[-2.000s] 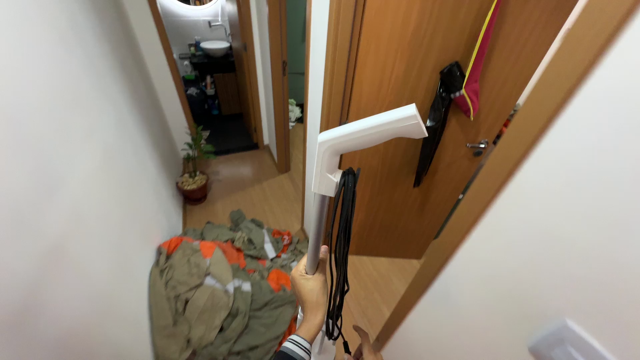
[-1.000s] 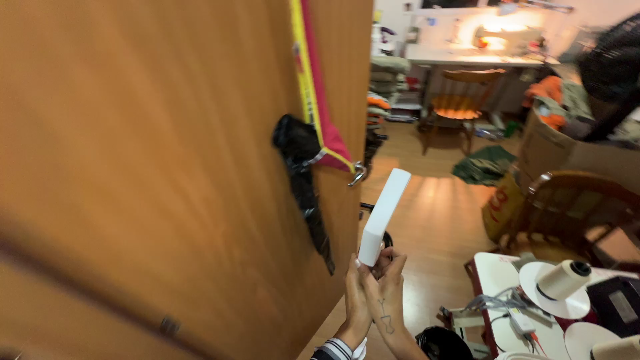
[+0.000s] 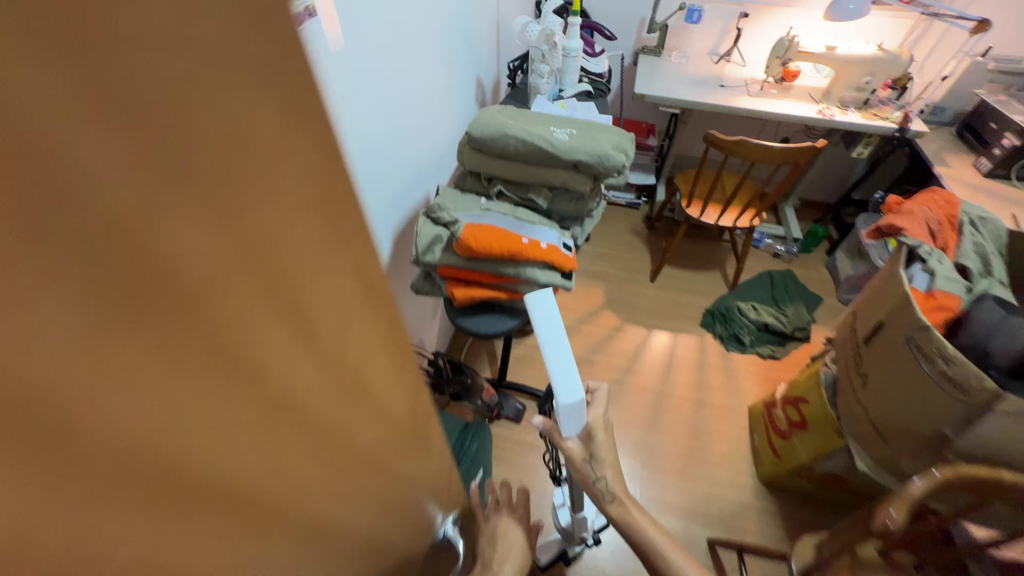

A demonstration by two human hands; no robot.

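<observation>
My right hand (image 3: 590, 444), with a tattooed forearm, grips the white handle (image 3: 556, 364) of a corded upright floor-cleaning appliance at its lower end. A black cord hangs bundled along the tube, and the white base (image 3: 570, 512) is low, near the floor. My left hand (image 3: 504, 528) has its fingers spread and holds nothing visible. It is just right of the metal door handle (image 3: 450, 538); whether it touches the door edge I cannot tell. The wooden door (image 3: 240, 304) fills the left side of the view.
Folded khaki and orange garments (image 3: 512, 240) are stacked on a black stool (image 3: 484, 318). Beyond them are a wooden chair (image 3: 724, 200) and a sewing machine (image 3: 848, 72) on a white table. Green cloth (image 3: 764, 312) lies on the floor, left of a cardboard box (image 3: 912, 384) with clothes.
The view has swung from the hallway into the sewing room. My left hand, earlier on the appliance's tube, is now off it beside the door handle. My right hand now grips the white handle.
</observation>
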